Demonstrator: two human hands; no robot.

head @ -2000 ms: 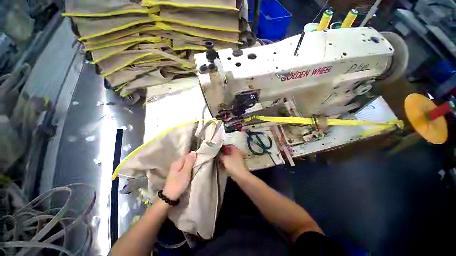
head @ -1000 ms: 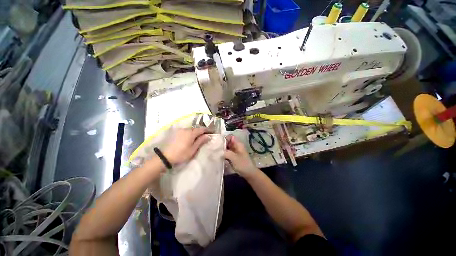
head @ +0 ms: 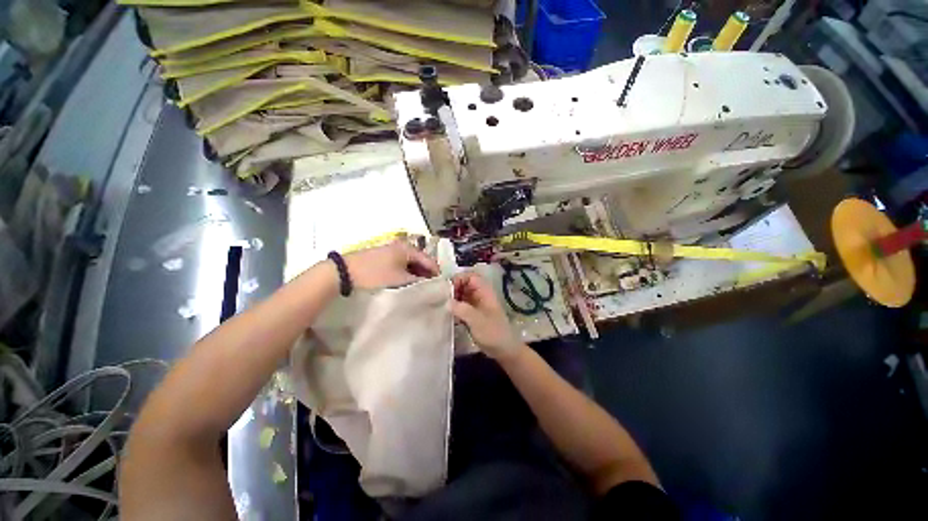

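Note:
A beige canvas bag body (head: 397,377) lies on the bed's front edge and hangs over my lap. My left hand (head: 392,267) holds its upper edge just below the needle area (head: 473,232). My right hand (head: 476,310) pinches the bag's right edge near its top corner. A short stretch of yellow-bound edge shows behind my left hand. Yellow binding tape (head: 611,244) runs from the right across the bed to the needle area of the white sewing machine (head: 631,122). The exact contact at the presser foot is hidden or too small to tell.
Dark green-handled scissors (head: 527,289) lie on the bed right of my right hand. A stack of yellow-edged bags (head: 326,61) is behind the bed. An orange tape reel (head: 872,252) stands far right. Loose straps (head: 61,448) lie lower left. A blue bin (head: 568,36) is behind the machine.
My left hand has moved up towards the needle area. The bag has shifted and straightened, and its long yellow-bound edge on the left is now mostly out of sight. My right hand stays at the right edge.

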